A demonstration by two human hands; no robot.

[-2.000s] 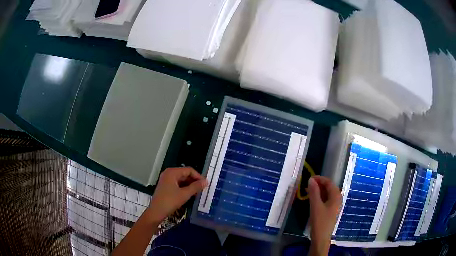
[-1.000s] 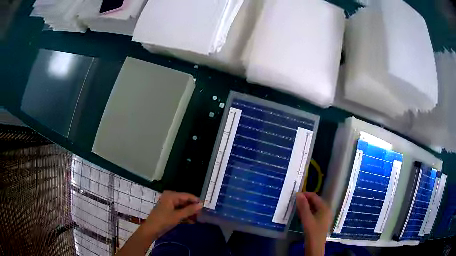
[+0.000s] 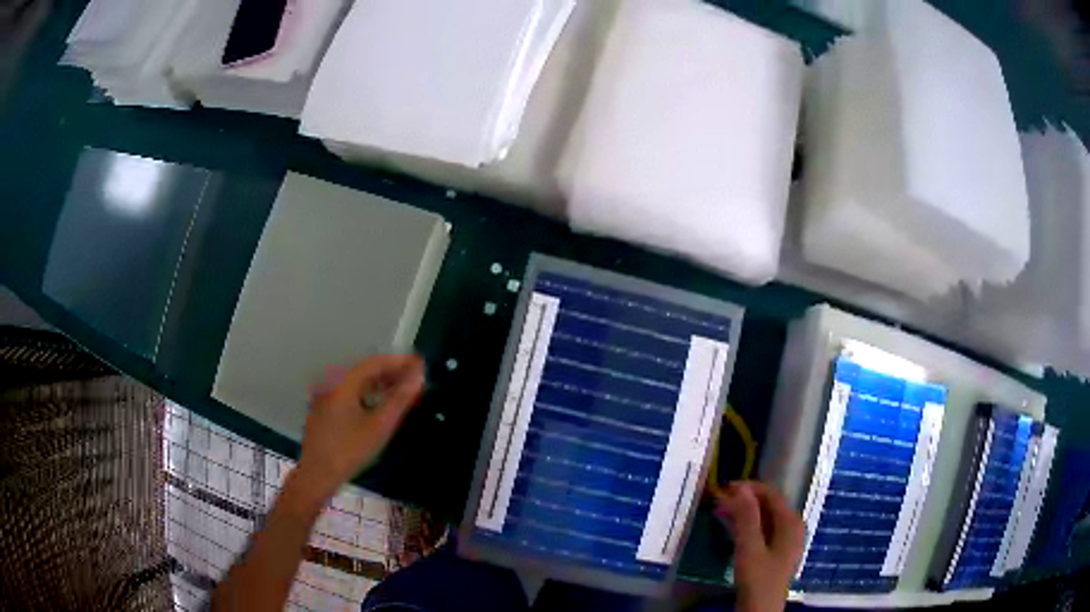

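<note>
The layered panel (image 3: 604, 418) lies in front of me, with a blue cell string, pale cross lines and a white strip down each long side under a clear layer. My left hand (image 3: 365, 412) is blurred over the lower right corner of the grey-green glass stack (image 3: 329, 287), off the panel, thumb and fingers close together. My right hand (image 3: 759, 526) is right of the panel's lower right side, with curled fingers at the lower end of a yellow loop handle (image 3: 743, 448). Whether either hand holds anything is unclear.
White sheet stacks (image 3: 681, 138) stand behind the panel. Spare cell strings (image 3: 875, 466) lie on a white block at right. Small white offcuts (image 3: 490, 308) lie between glass and panel. A wire rack (image 3: 227, 496) is at lower left. A dark-screened phone (image 3: 255, 30) lies at upper left.
My left hand has left the panel's lower left edge and moved up and left over the glass stack. My right hand has moved slightly right and down, off the panel's edge.
</note>
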